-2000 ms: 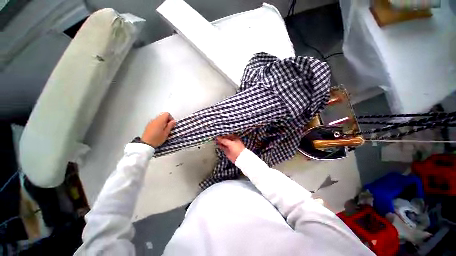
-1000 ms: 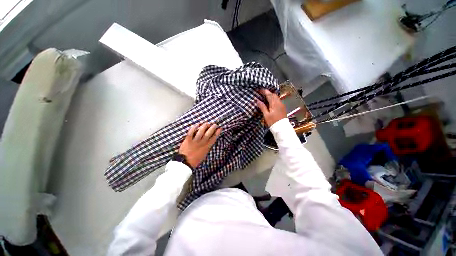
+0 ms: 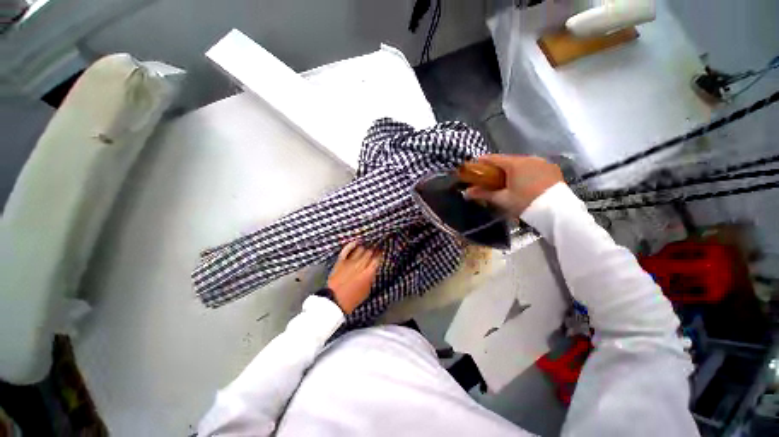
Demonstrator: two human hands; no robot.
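Note:
A black-and-white checked garment [image 3: 418, 154] lies bunched on the off-white padded ironing table [image 3: 162, 316]. Its sleeve [image 3: 273, 247] is laid out straight towards the lower left. My right hand [image 3: 523, 181] is closed around the orange-brown handle of the steam iron [image 3: 453, 207]. The iron's dark pointed plate is over the garment's right part, its tip towards the sleeve; I cannot tell whether it touches the cloth. My left hand [image 3: 354, 277] rests on the garment just below the sleeve, fingers apart, with no clear grip on the cloth.
A thick cream padded buck [image 3: 77, 196] stands at the left. A long white beam [image 3: 278, 92] crosses the table's back. Black flecked hoses [image 3: 683, 136] run right from the iron. A white-covered table [image 3: 606, 94] stands at the upper right. A red container [image 3: 696, 269] is at the lower right.
My right hand has left the cloth and lifted the iron from the table's right side over the garment. My left hand has moved slightly down, off the sleeve's edge. The sleeve still lies straight.

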